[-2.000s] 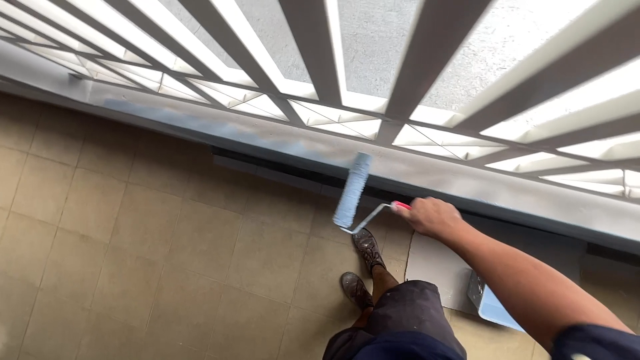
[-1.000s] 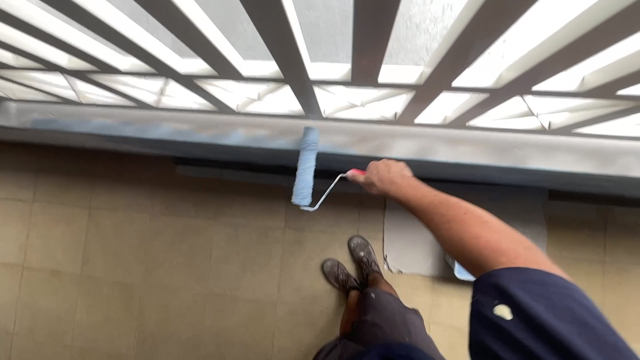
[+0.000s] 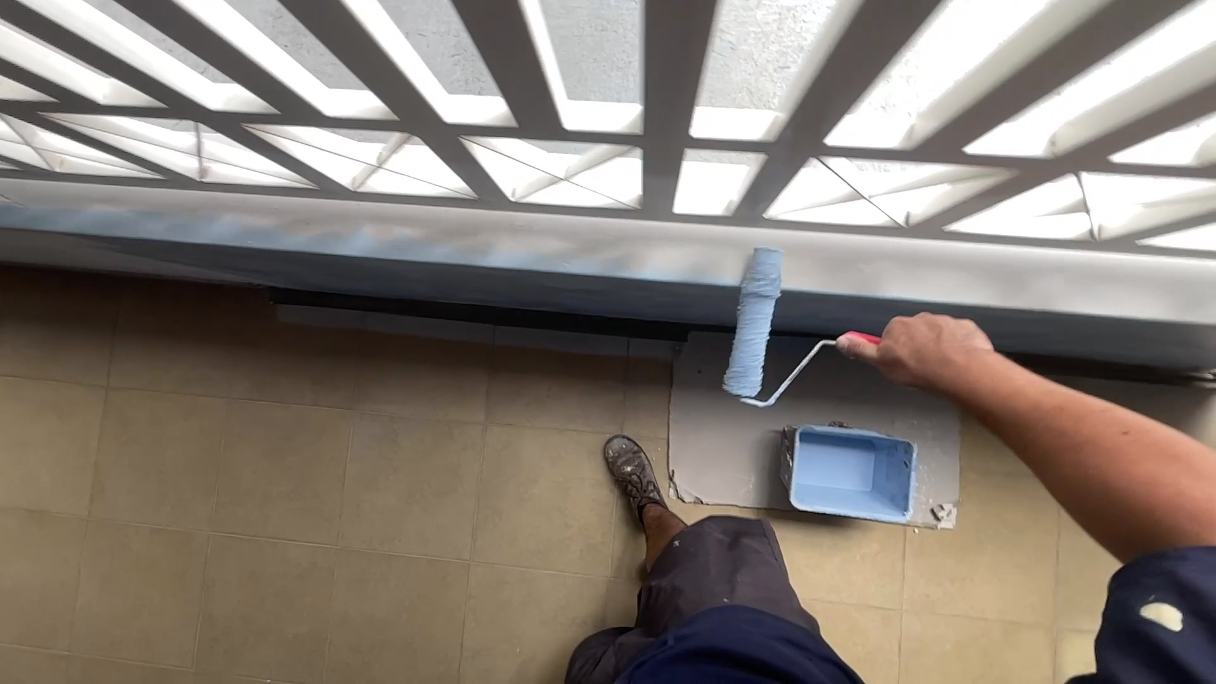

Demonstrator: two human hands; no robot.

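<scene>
My right hand [image 3: 929, 350] is closed around the red handle of a paint roller [image 3: 753, 323]. The roller's sleeve is coated in light blue paint, and its upper end lies at the edge of the white ledge [image 3: 570, 249] under the metal railing. Patchy blue paint marks the front edge of this ledge, more heavily toward the left. A rectangular paint bucket [image 3: 852, 473], blue inside, stands below my forearm on a sheet of grey cardboard [image 3: 727, 446]. My left hand is out of view.
The white railing [image 3: 665, 114] with slanted bars spans the top. Below the ledge the wall [image 3: 608, 302] is dark blue-grey, with a dark strip along its foot. My shoe [image 3: 635, 472] is on the beige tiled floor [image 3: 408, 475], just left of the cardboard.
The bucket and most of the cardboard, partly hidden behind my arm before, now show. One shoe is visible where there were two. My right hand still holds the roller by the ledge.
</scene>
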